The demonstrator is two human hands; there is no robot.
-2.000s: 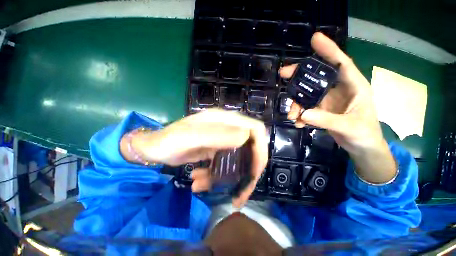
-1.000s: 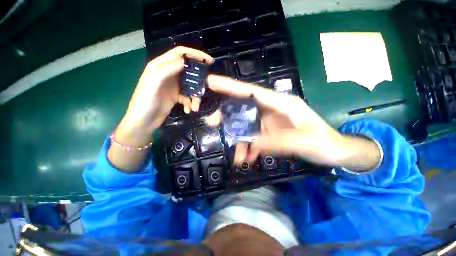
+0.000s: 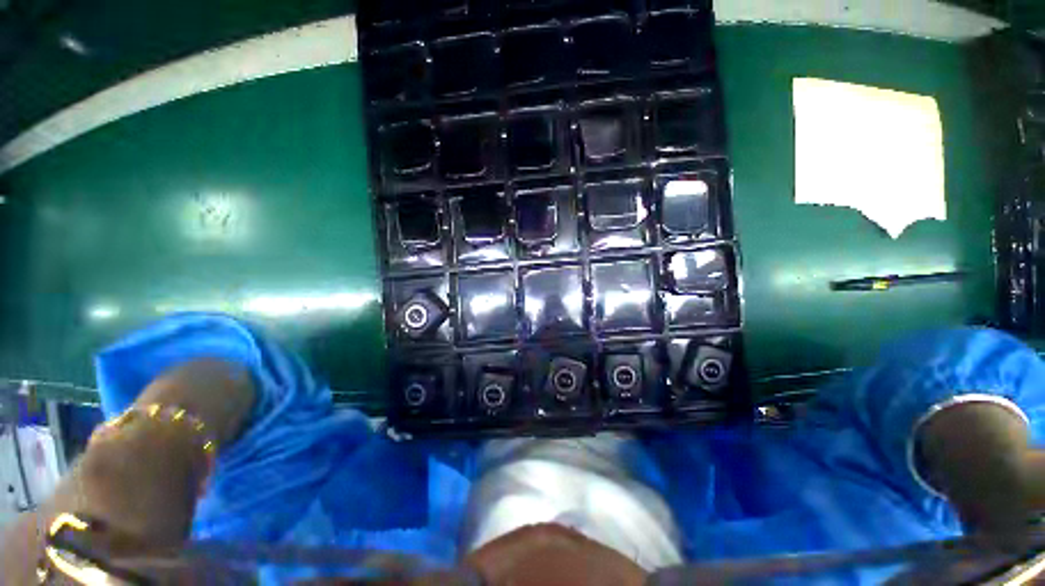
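The black blister tray point(image 3: 552, 300) lies in front of me. Several small black cameras point(image 3: 565, 380) lie lens up in its nearest row. One more camera point(image 3: 418, 315) lies tilted in the leftmost pocket of the row above. The other visible pockets look empty and shiny. My left hand point(image 3: 128, 486) is at the lower left edge, dark and partly hidden, its fingers not seen. My right hand point(image 3: 995, 464) is at the lower right edge, mostly cut off beyond the wrist band. What either hand holds cannot be told.
A pale yellow paper point(image 3: 869, 149) with a torn lower edge lies right of the tray. A thin dark stick with some yellow point(image 3: 900, 280) lies below it. Another black tray point(image 3: 1022, 246) is at the right edge. A white strip point(image 3: 218, 94) runs along the green bench point(image 3: 206, 258).
Both hands have left the tray and moved down and outward to the lower corners. The two cameras they held are no longer visible in them. The view has shifted.
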